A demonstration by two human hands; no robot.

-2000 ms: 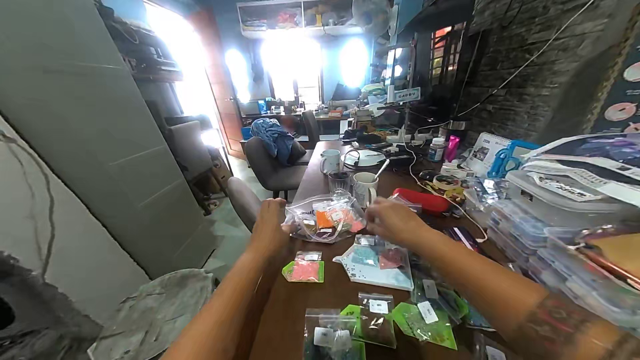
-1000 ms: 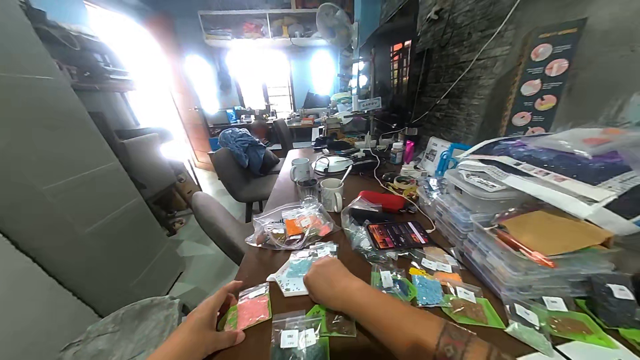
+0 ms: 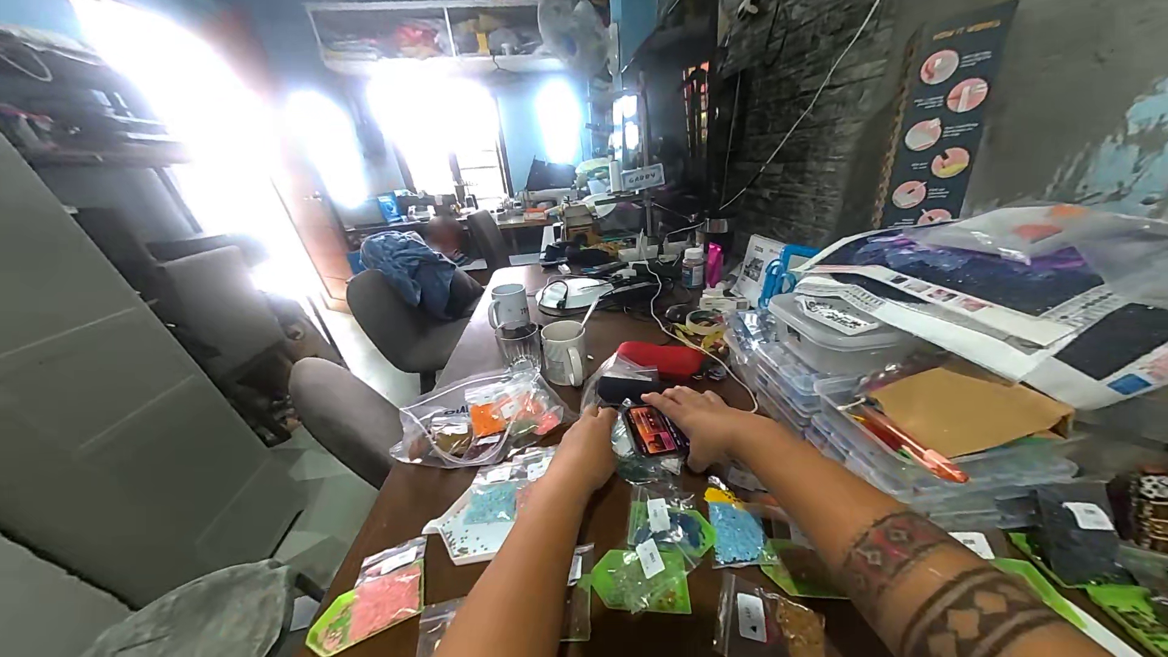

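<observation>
My right hand (image 3: 698,420) rests over the right side of a smartphone (image 3: 653,431) with a lit screen, fingers spread at its far edge. My left hand (image 3: 587,452) is at the left, beside a clear plastic bag (image 3: 616,379) with a dark item; whether it grips the bag is unclear. A zip bag of orange and pink packets (image 3: 488,418) lies left of it. Below are a white tray (image 3: 465,538) with small bags on it, a pink bead bag (image 3: 388,598) on a green tray, a blue bead bag (image 3: 735,532) and a green tray (image 3: 643,582) under a labelled bag.
Two mugs (image 3: 564,351) and a glass (image 3: 518,345) stand beyond the zip bag. A red case (image 3: 662,359) lies near a white cable. Stacked clear plastic boxes (image 3: 849,429) line the right, with a brown envelope (image 3: 972,411) on top. A person sits at the far desk.
Both hands have moved forward from the small bags and trays near the table's front to the smartphone. The phone's screen, fully visible a second ago, is now partly covered by my right hand.
</observation>
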